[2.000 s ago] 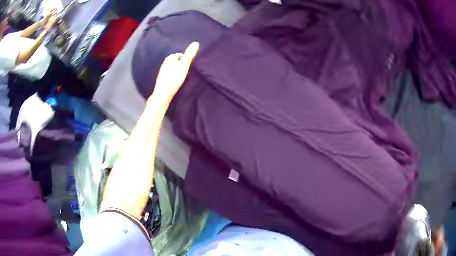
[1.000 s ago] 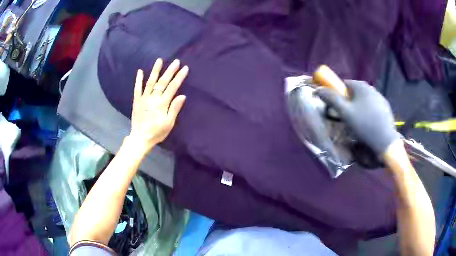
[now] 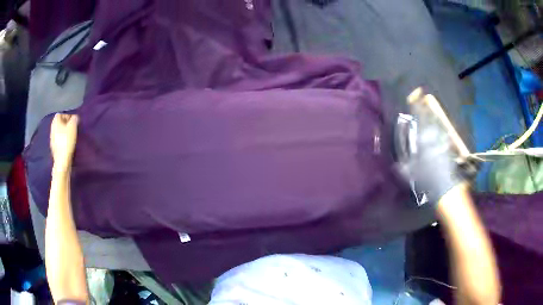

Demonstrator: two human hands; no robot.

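Note:
The purple jacket (image 3: 232,161) lies stretched over the long padded form, whose rounded end (image 3: 38,158) shows at the left. A small white label (image 3: 184,237) shows on its lower edge. My left hand (image 3: 64,136) is bare and closed on the cloth at the left end of the form. My right hand (image 3: 437,161), in a grey glove, is blurred and holds the steam iron (image 3: 408,140) just past the right end of the jacket. The iron's tan handle shows above the glove. Whether the iron touches anything cannot be told.
More purple cloth (image 3: 149,53) lies heaped behind the form on the grey table cover (image 3: 369,41). A pale hose (image 3: 512,153) runs right from the iron. A black cord (image 3: 61,74) lies at upper left. Blue floor and dark purple cloth (image 3: 506,238) are at the right.
The view has turned, so the form lies level. The iron has moved off the cloth past its right end. My left hand, spread flat before, is now closed at the form's left end.

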